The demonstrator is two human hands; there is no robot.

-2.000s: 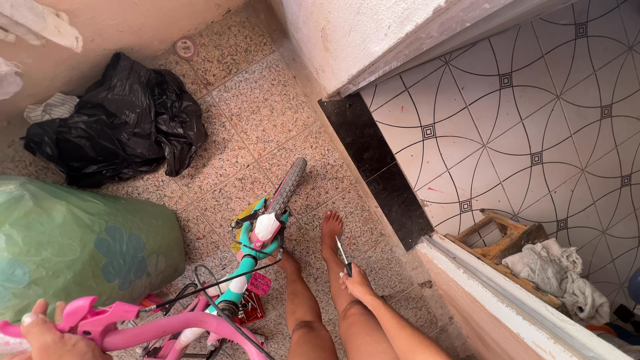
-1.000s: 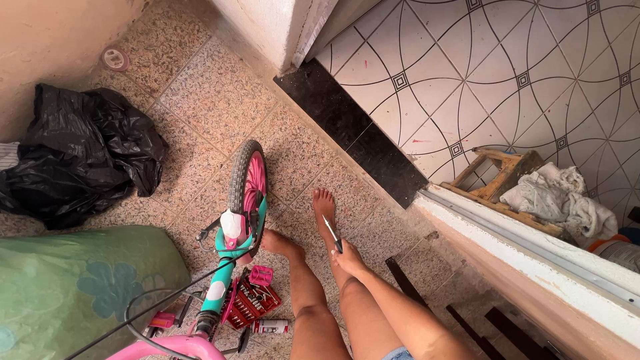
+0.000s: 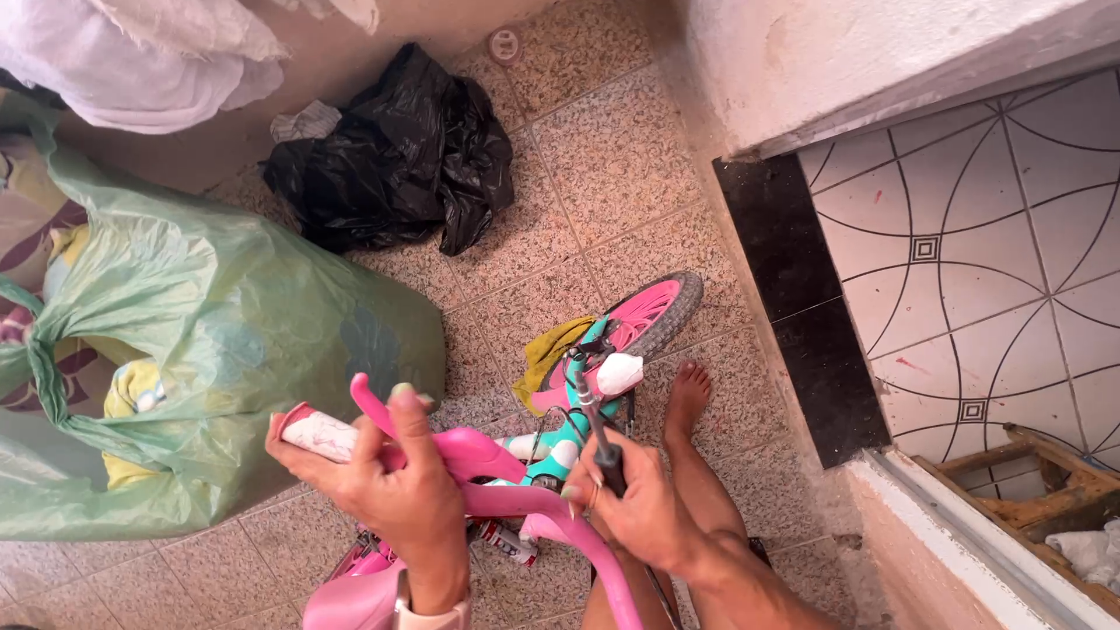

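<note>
A child's bicycle with a pink handlebar [image 3: 516, 500], a teal and white frame [image 3: 567, 430] and a front wheel with pink spokes [image 3: 658, 311] stands before me. My left hand [image 3: 394, 490] is closed around the left end of the handlebar, by the white-wrapped grip [image 3: 319, 433] and the pink brake lever [image 3: 372, 402]. In my right hand [image 3: 643, 503] is a screwdriver [image 3: 604, 437] with a black handle; its shaft points up toward the front of the frame. Whether its tip touches anything, I cannot tell. A yellow-green cloth [image 3: 549, 354] lies beside the wheel.
A large green plastic bag of fabrics [image 3: 262, 324] fills the left side. Behind it lies a black plastic bag [image 3: 394, 157]. At right are a dark door sill [image 3: 796, 297] and a wooden frame [image 3: 1041, 490]. A spray can [image 3: 506, 542] lies below the handlebar.
My left hand, out of view one second ago, is at the handlebar. My right hand has moved with the screwdriver from beside the leg to the bicycle's front. The view has shifted.
</note>
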